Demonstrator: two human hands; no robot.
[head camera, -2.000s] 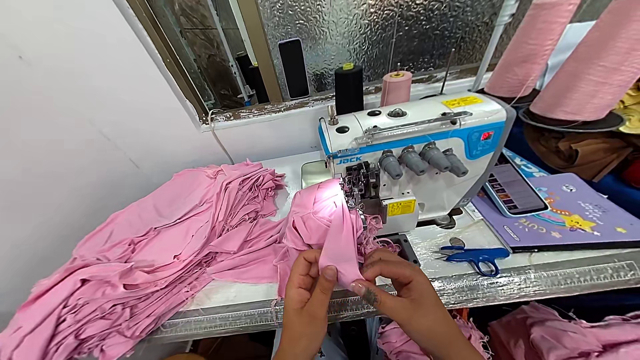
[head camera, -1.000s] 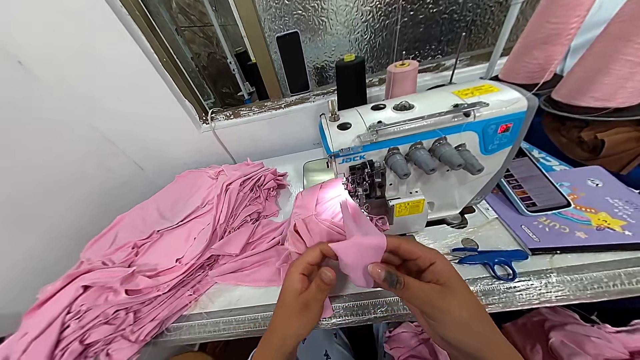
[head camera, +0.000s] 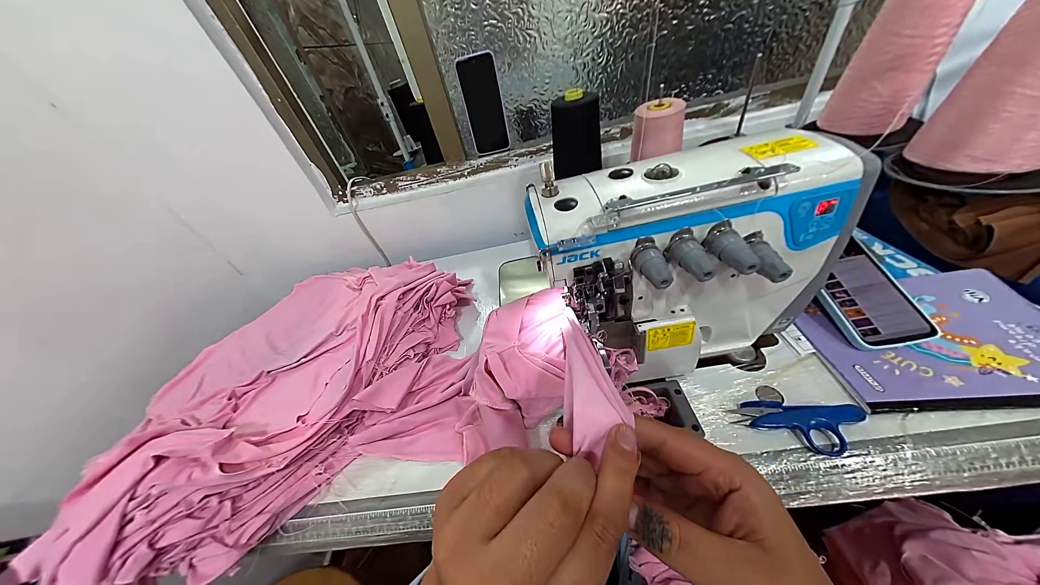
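A strip of pink knit fabric (head camera: 591, 390) runs from the lit needle area of a white and blue Jack overlock machine (head camera: 691, 244) down to my fingers. My left hand (head camera: 532, 516) pinches its lower end with bent fingers. Close against it, my right hand (head camera: 715, 504) holds the right edge of the same end between thumb and fingers. More gathered pink fabric (head camera: 520, 349) lies at the presser foot, which it partly hides. Left of the machine, a large pile of pink fabric pieces (head camera: 268, 382) spreads over the table and hangs past its front edge.
Blue thread snips (head camera: 804, 418) lie right of the machine, near a phone (head camera: 877, 301) on a purple notebook (head camera: 959, 357). Behind stand a black thread cone (head camera: 575, 134), a pink one (head camera: 659, 130) and another phone (head camera: 483, 101). A measuring tape (head camera: 902, 467) runs along the table edge.
My left hand has turned over, its back now towards the view, and has come close against my right. The fabric end, spread out between my hands a second ago, is now bunched and drawn narrow.
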